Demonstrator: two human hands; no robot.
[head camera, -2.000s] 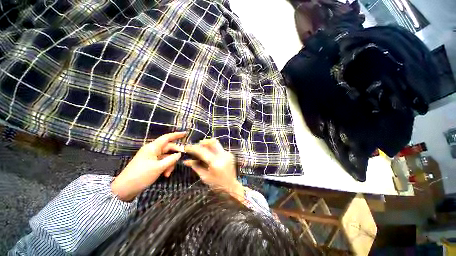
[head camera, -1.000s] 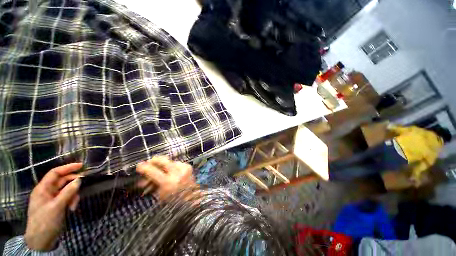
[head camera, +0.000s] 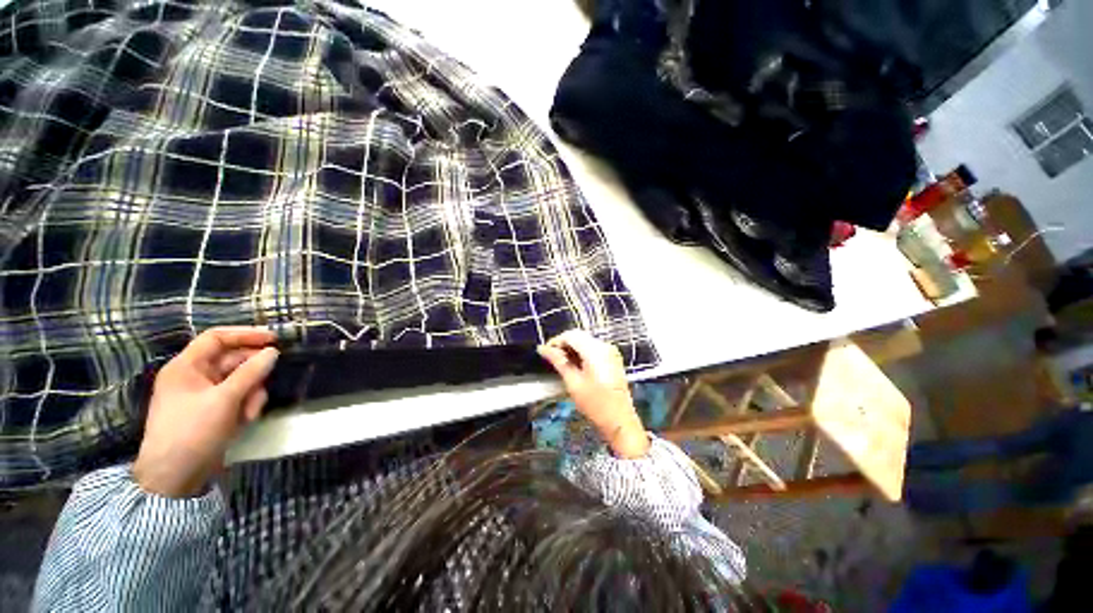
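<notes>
A large dark plaid garment (head camera: 324, 216) with white and yellow check lines lies over the left and middle of the table. A plain black strip (head camera: 402, 369) runs along its near edge, stretched between my hands. My left hand (head camera: 204, 401) pinches the strip's left end between thumb and fingers. My right hand (head camera: 590, 374) pinches the strip near its right end. The fingertips partly hide the pinched cloth. No needle or thread can be made out.
A large black garment pile (head camera: 755, 144) lies on the white tabletop (head camera: 683, 317) to the right. Small boxes and bottles (head camera: 941, 240) stand at the table's right end. A wooden stool (head camera: 857, 419) is below the edge. Blue cloth (head camera: 977, 587) shows at the lower right.
My hands were close together, then moved apart, and are now wider apart with the black strip turned up and stretched between them. The view has swung right, then partly back.
</notes>
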